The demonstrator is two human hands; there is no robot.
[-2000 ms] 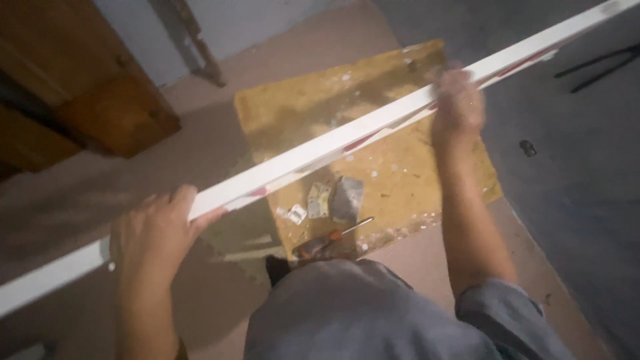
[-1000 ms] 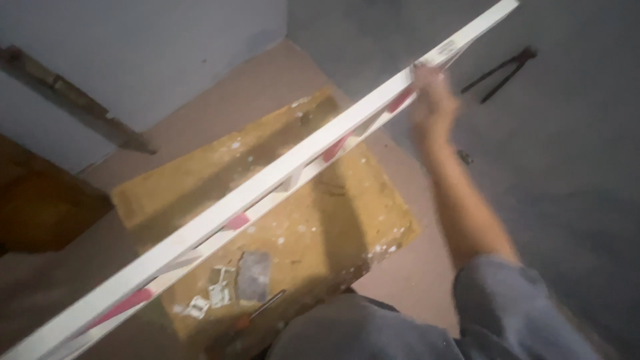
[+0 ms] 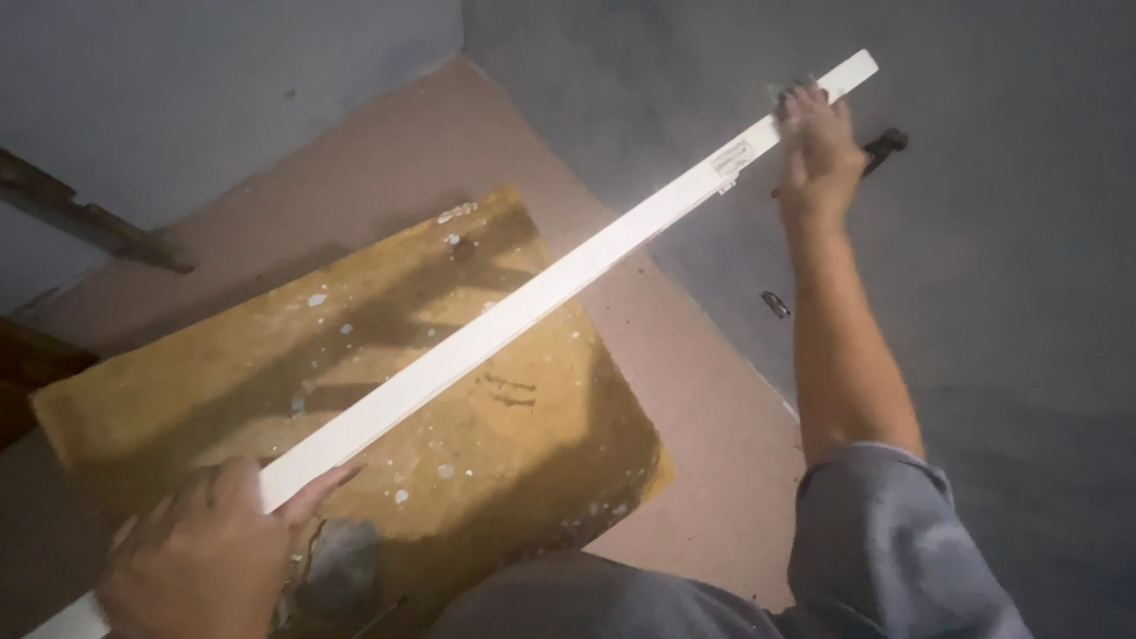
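Observation:
A long white strip point(image 3: 532, 302), its material unclear, runs diagonally from the lower left to the upper right, above a yellow paint-spattered board point(image 3: 426, 444). My left hand point(image 3: 204, 541) is wrapped around its lower part, thumb along the near edge. My right hand point(image 3: 816, 142) holds it close to the upper right end, fingers over the top. Between the hands, nearer the right one, a worn patch with some writing or marks and a small piece at the edge show on the strip. A grey flat piece point(image 3: 342, 568) lies on the board beside my left hand, partly hidden.
A dark-handled tool point(image 3: 883, 146) lies on the grey floor behind my right hand, mostly covered. A small metal object point(image 3: 775, 303) is on the floor near my right forearm. At the left, a wooden piece point(image 3: 98, 222) leans by the wall, with brown wooden furniture point(image 3: 35, 373) below.
The strip has turned over: its reddish-patched side, visible a second ago, is out of sight. My left hand, out of view then, is back on the strip.

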